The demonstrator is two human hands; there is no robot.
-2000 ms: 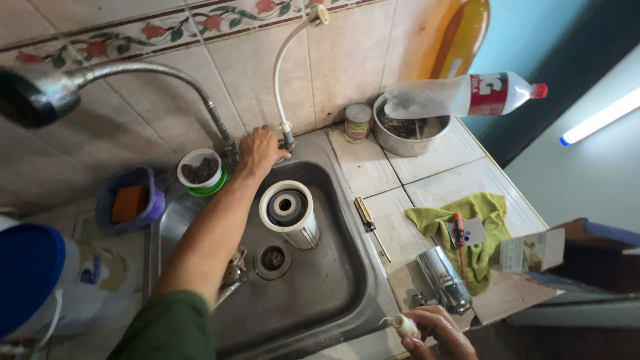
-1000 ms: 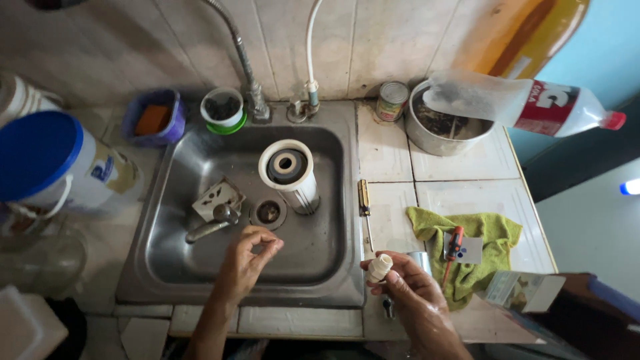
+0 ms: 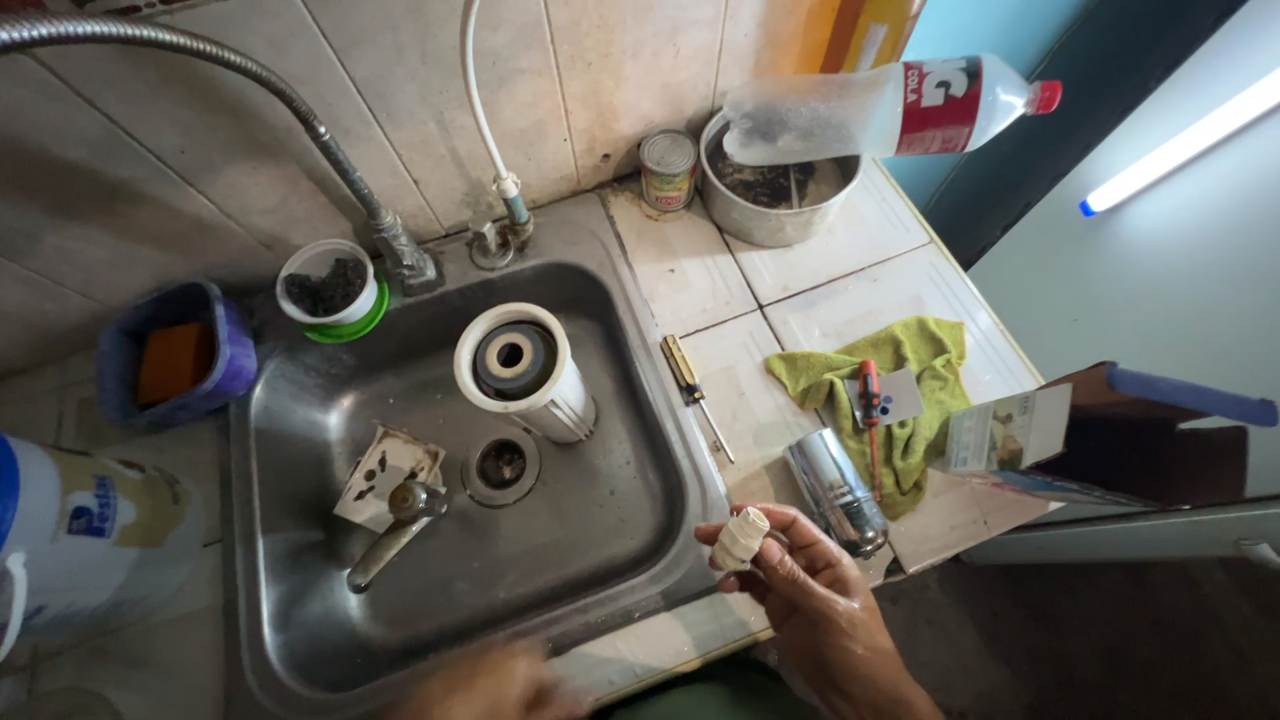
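Note:
My right hand (image 3: 815, 590) grips a small white plastic threaded fitting (image 3: 741, 540) between thumb and fingers, over the sink's front right corner. My left hand (image 3: 490, 685) is a blur at the bottom edge, so its fingers cannot be made out. A white filter housing (image 3: 570, 405) with a dark-topped cartridge (image 3: 512, 362) inside stands in the steel sink (image 3: 610, 540). Left of the drain (image 3: 503, 466) lie a metal tap (image 3: 400, 530) and a stained white bracket plate (image 3: 375, 475). A white hose (image 3: 480, 100) meets a valve (image 3: 495, 243) behind the sink.
On the right counter are a yellow-handled screwdriver (image 3: 683, 370), a chrome cylinder (image 3: 838, 490), a green cloth (image 3: 925, 355) under a red screwdriver (image 3: 869, 395), and an open box (image 3: 1010, 430). Behind stand a can (image 3: 668, 170) and a round pan (image 3: 780, 225) under a plastic bottle (image 3: 840, 115).
Two seconds ago my left hand was at the valve by the white hose; one second ago it was over the sink's front. Now it is at the bottom edge. My right hand still holds the fitting.

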